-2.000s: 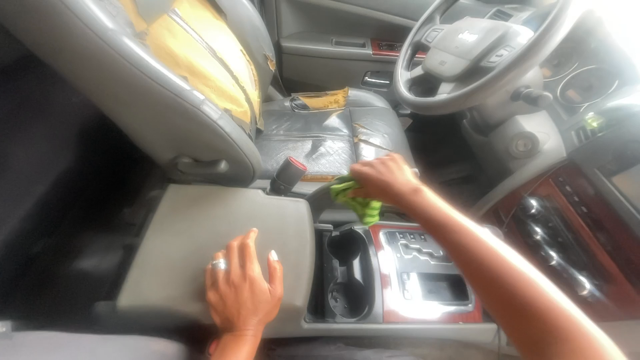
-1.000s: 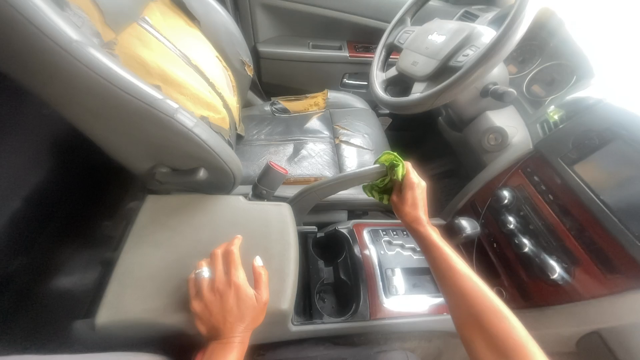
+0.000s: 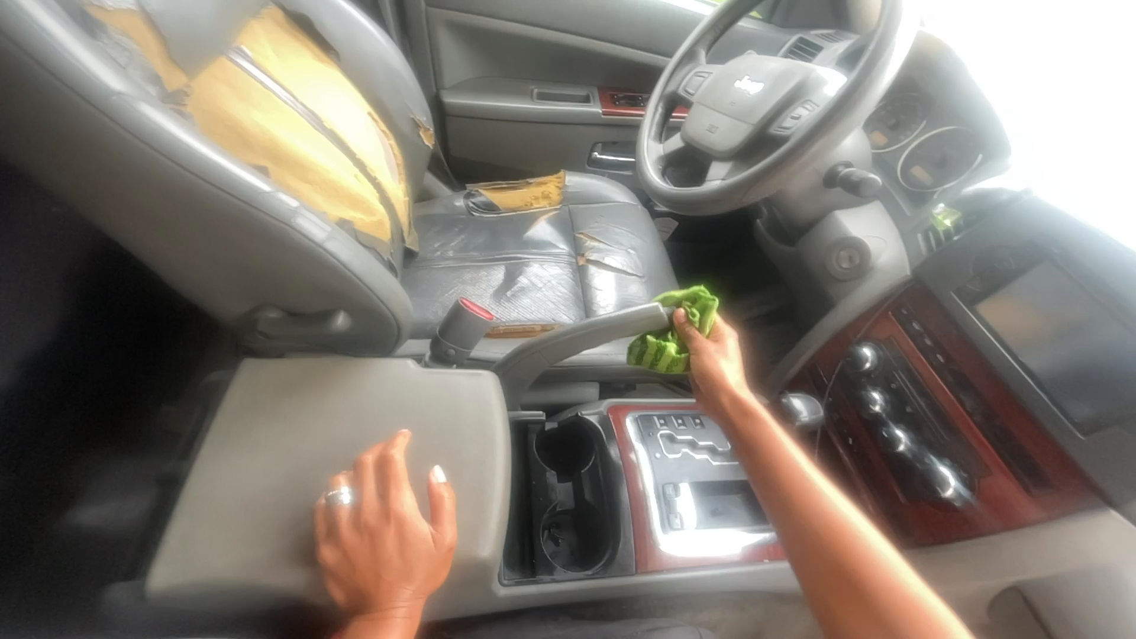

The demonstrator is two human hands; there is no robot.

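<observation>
My right hand (image 3: 712, 355) grips a green cloth (image 3: 667, 344) against the front end of the raised parking brake lever (image 3: 577, 335). Part of the cloth hangs below the lever's tip. With a ring on one finger, my left hand (image 3: 387, 524) rests palm down on the grey armrest lid (image 3: 328, 399) of the centre console, holding nothing. Between the lid and the gear selector panel (image 3: 697, 444) lie two black cup holders (image 3: 572, 497). A seat belt buckle (image 3: 460, 328) with a red button stands beside the rear of the lever.
Behind the lever is a grey leather seat (image 3: 497, 257) with torn cover and yellow foam showing. A steering wheel (image 3: 652, 133) is at the upper right. The gear knob (image 3: 801, 411) stands close to my right forearm, beside the wood-trimmed dashboard panel (image 3: 1003, 461).
My right hand with the green cloth has moved from near the seat belt buckle forward to the tip of the brake lever. My left hand has stayed on the armrest lid.
</observation>
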